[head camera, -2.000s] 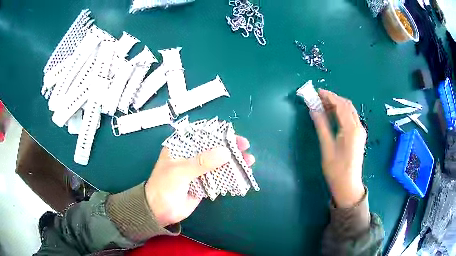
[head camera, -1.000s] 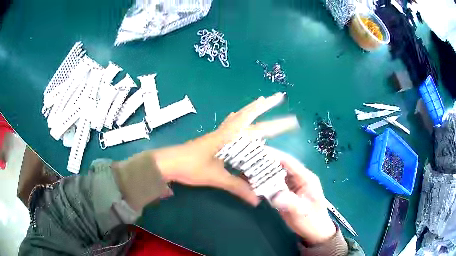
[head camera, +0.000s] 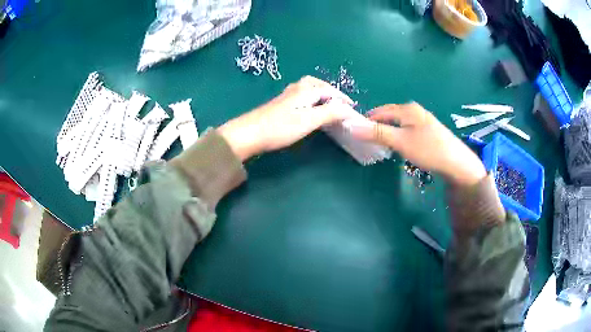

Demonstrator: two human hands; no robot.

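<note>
My left hand (head camera: pixel 295 120) and my right hand (head camera: pixel 421 139) are close together over the middle of the green table. Between them they hold a stack of pale strap pieces (head camera: pixel 363 146), mostly covered by the fingers and slightly blurred. My left hand grips its upper left end, my right hand its upper right side. More white strap pieces (head camera: pixel 107 133) lie in an overlapping pile at the left, partly behind my left forearm.
A silver buckle loop pile (head camera: pixel 258 56), a clear bag (head camera: pixel 194 29) and small metal parts (head camera: pixel 345 79) lie at the back. Tweezers (head camera: pixel 428 240), dark bits (head camera: pixel 417 174), thin silver pieces (head camera: pixel 483 119), a blue tray (head camera: pixel 536 194) and a rubber band tub (head camera: pixel 457 19) are at right.
The strap stack went from my left hand to between both hands and moved up the table. The view has shifted, and my left forearm now covers part of the strap pile.
</note>
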